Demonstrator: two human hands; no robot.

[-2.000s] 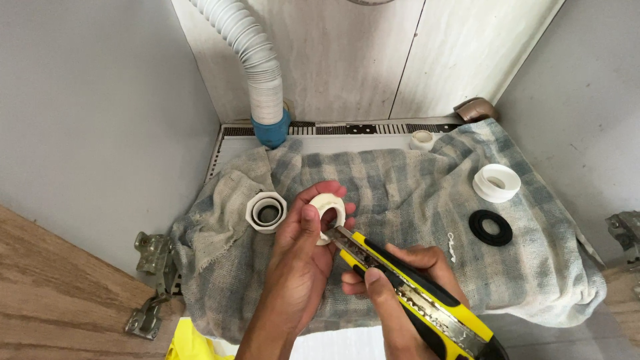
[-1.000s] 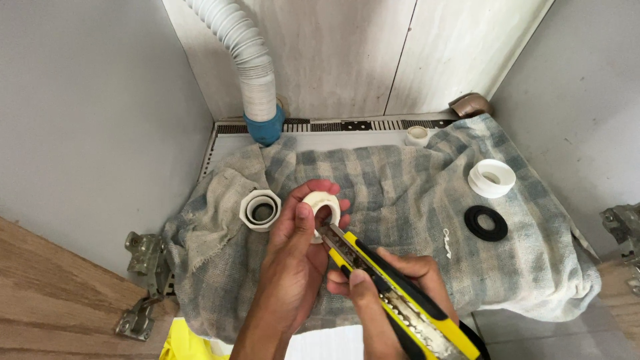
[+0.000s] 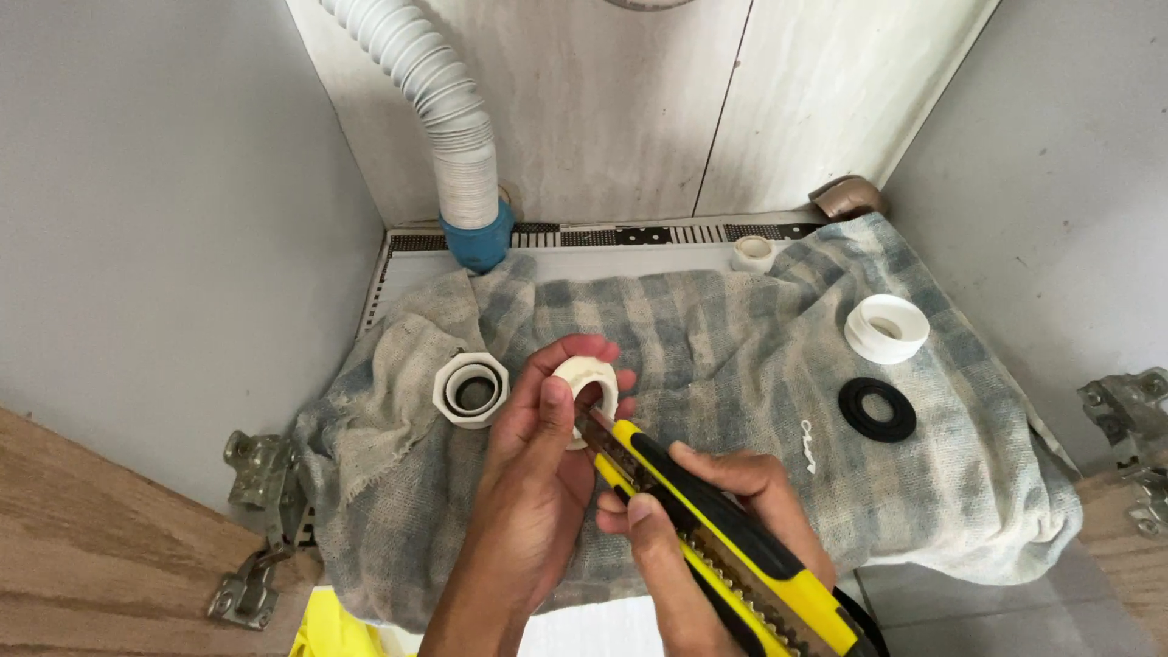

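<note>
Between the fingers and thumb of my left hand (image 3: 538, 447) is a white plastic ring (image 3: 597, 372), its opening tilted toward the camera. My right hand (image 3: 721, 529) grips a yellow and black snap-off utility knife (image 3: 712, 529), with the blade tip in the ring's opening; the exact contact is hidden. Left of my left hand, an octagonal white plastic fitting (image 3: 470, 391) lies on a checked cloth (image 3: 675, 347). On the cloth's right side are a white threaded plastic collar (image 3: 886, 328), a black rubber washer (image 3: 877, 410) and a curly white plastic shaving (image 3: 808, 447).
A grey corrugated drain hose (image 3: 438, 100) enters a blue connector (image 3: 479, 237) at the back left. Near the back wall are a small white cap (image 3: 753, 255) and a brown pipe elbow (image 3: 849, 197). Metal cabinet hinges (image 3: 265, 493) flank the cloth, with grey side walls beyond.
</note>
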